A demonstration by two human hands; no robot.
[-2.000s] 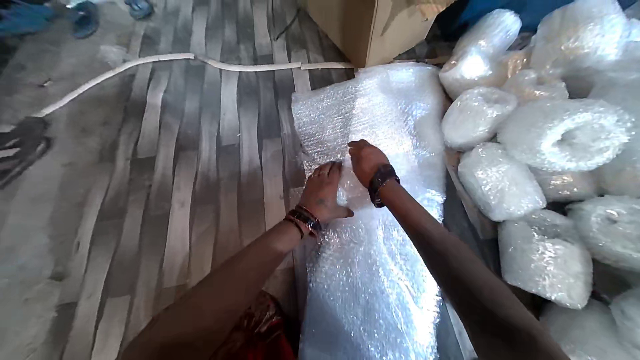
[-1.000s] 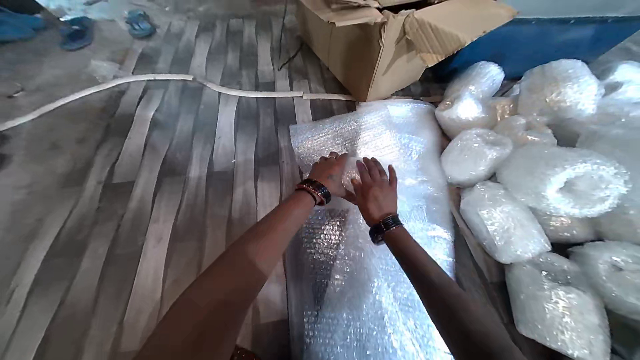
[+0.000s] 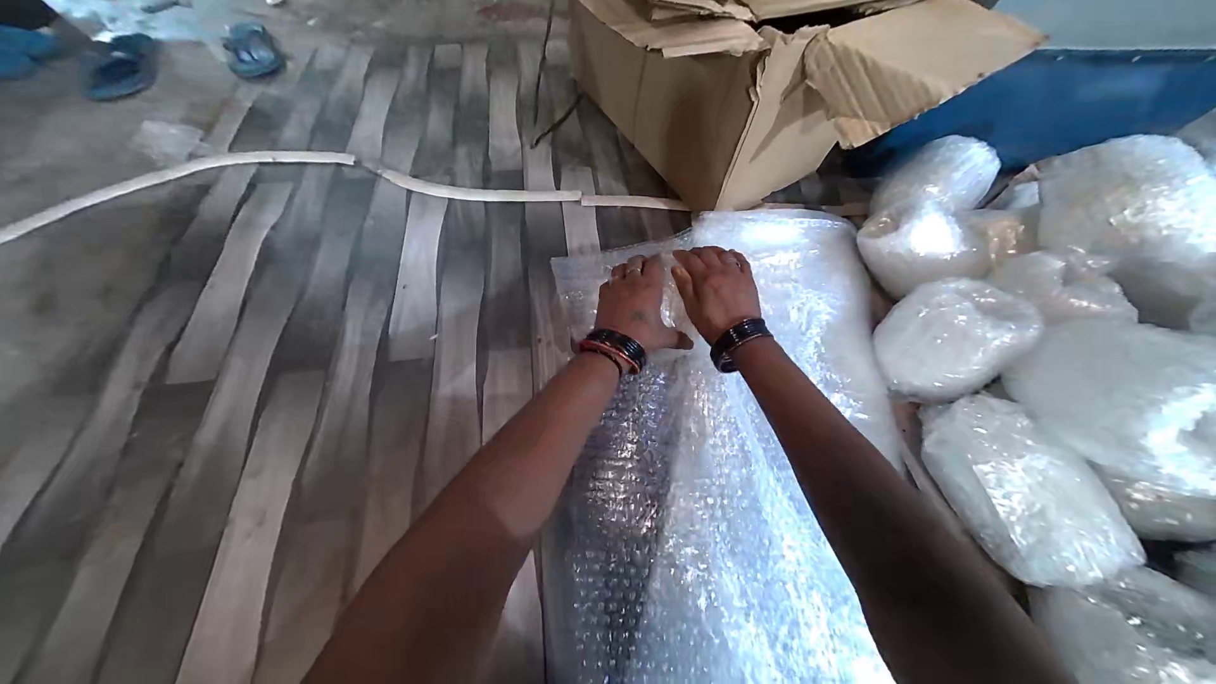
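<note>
A long sheet of clear bubble wrap (image 3: 741, 532) lies on the striped floor mat, running from the lower edge up to the cardboard box. Both hands are on its upper part, side by side. My left hand (image 3: 635, 309) wears bangles and a ring, and its thumb points to the right. Close beside it, my right hand (image 3: 717, 290), also with dark bangles, has its fingers bent over the wrap. Between the hands shows a small clear or whitish piece; whether it is a separate object or folded wrap I cannot tell.
An open cardboard box (image 3: 693, 104) stands beyond the wrap's far end. Several bubble-wrapped bundles (image 3: 1031, 484) are piled at the right. A pale strip (image 3: 475, 192) crosses the striped mat (image 3: 313, 456). Blue slippers (image 3: 253, 50) lie at the far left.
My right hand, bent into a fist-like shape two seconds ago, has its fingers extended over the wrap. The view has shifted, showing more of the box.
</note>
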